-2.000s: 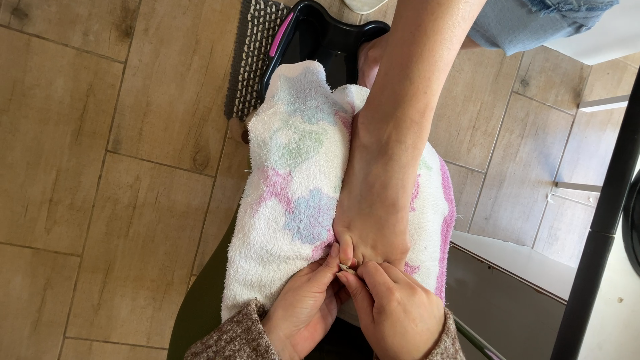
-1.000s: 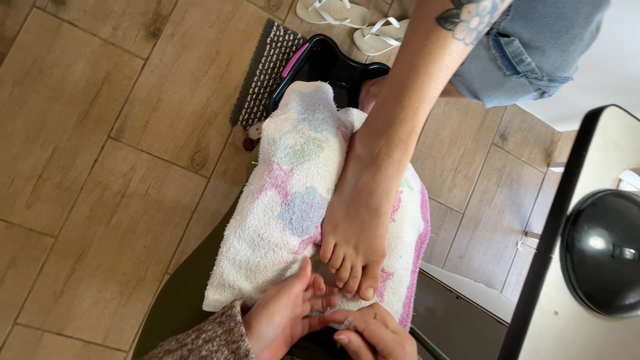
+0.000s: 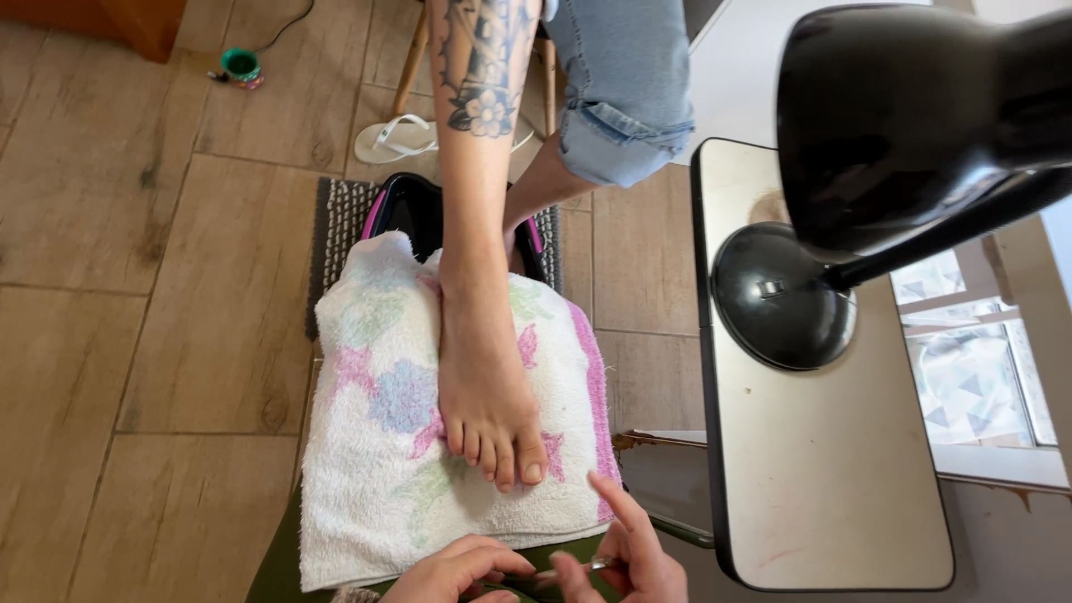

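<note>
Another person's bare foot, below a tattooed shin, rests on a white terry towel with a faded coloured pattern, spread over my lap. My right hand is just past the towel's near edge, to the right of centre, its index finger extended. Between its fingers is a small thin metallic tool; its kind cannot be told. Close by on the left, my left hand is bent with its fingertips near the tool's end; whether it grips anything is unclear. Neither hand touches the foot.
A black desk lamp stands on a pale, black-edged tabletop at the right, its head overhanging. Beyond the towel, a black and pink foot basin sits on a woven mat. A white flip-flop and a green cup are on the floor.
My hands were at the toes two seconds ago; they have drawn back toward me, off the foot. The view has swung to take in the lamp and more floor.
</note>
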